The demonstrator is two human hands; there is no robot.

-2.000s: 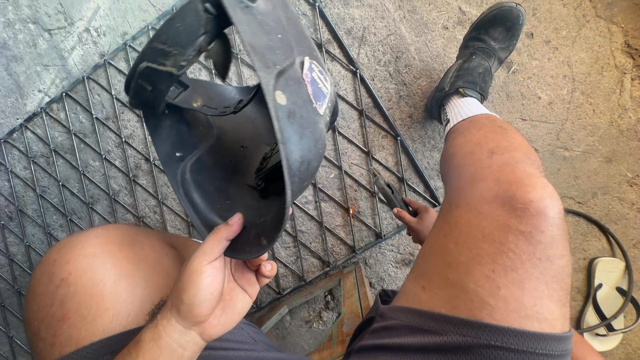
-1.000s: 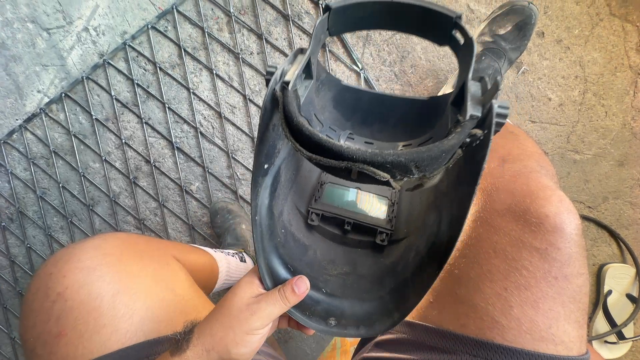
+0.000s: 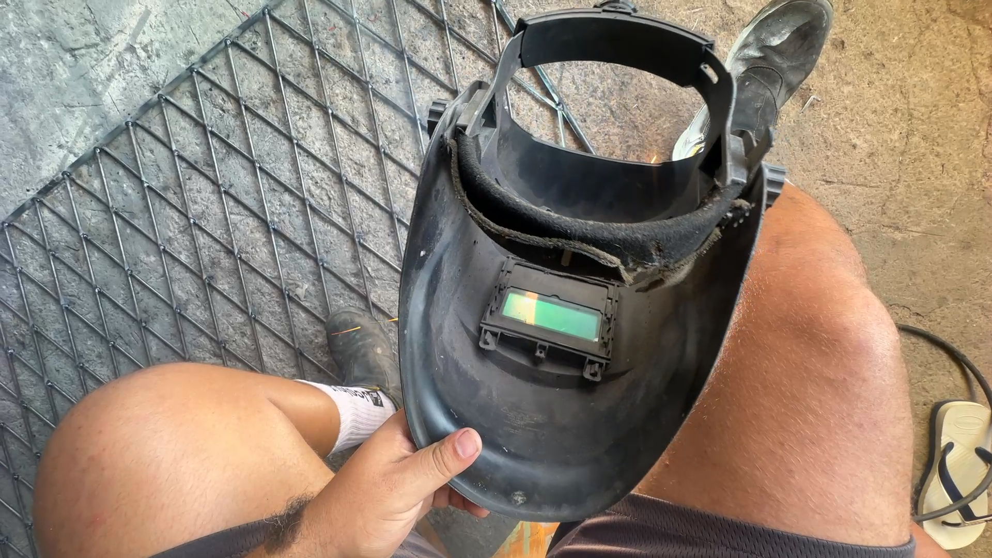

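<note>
My left hand (image 3: pixel 399 480) grips the lower left rim of a black welding helmet (image 3: pixel 465 403), thumb on the inside and fingers beneath. The helmet's hollow inner side faces me, with its headband (image 3: pixel 612 43) at the top and a worn sweatband (image 3: pixel 604 232) across it. Its small viewing filter (image 3: pixel 552 315) shows green with a pale orange streak. My right hand is hidden, and so is whatever it holds. A grid of welded metal bars (image 3: pixel 225 186) lies partly behind the helmet.
My bent legs flank the helmet, with a dark shoe (image 3: pixel 360 349) on the left and another (image 3: pixel 783 62) at the upper right. A cable (image 3: pixel 949 349) curves past a cream flip-flop (image 3: pixel 957 442) at the right. A few orange sparks show near the left shoe. Concrete floor surrounds the grid.
The helmet has turned from side-on to inner side facing me and moved right, hiding my right hand, which earlier held a dark clamp-like tool. Its filter has turned from pale to green.
</note>
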